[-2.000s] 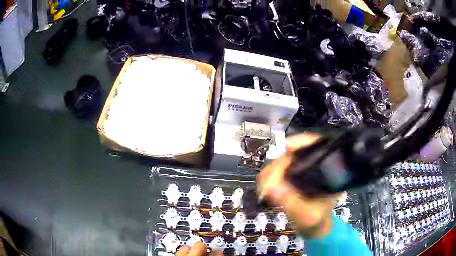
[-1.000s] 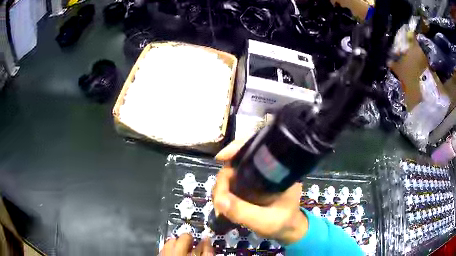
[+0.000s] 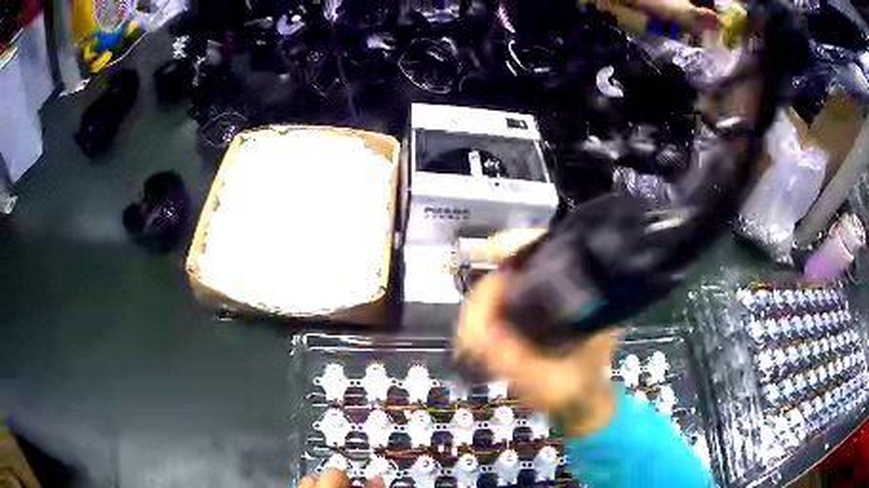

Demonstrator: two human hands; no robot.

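Note:
My right hand is blurred and shut around the black electric screwdriver, over the back edge of the tray and just in front of the screw feeder. The screwdriver's lower end is hard to make out. My left hand is cut off by the bottom edge; only fingertips show at the front-left motor assemblies. The clear blister tray holds rows of small white eared motor assemblies with thin coloured wires between rows. My right hand and sleeve hide part of the tray.
A tan parts box filled with white stands left of the feeder. Another filled tray lies at right. Black parts are heaped behind. A pink-white bottle stands right. A person's hand shows at top right.
Since one second ago, my right hand and the screwdriver have moved up from the tray's front left to near the feeder. The camera view has shifted. A person's hand has appeared at the top right.

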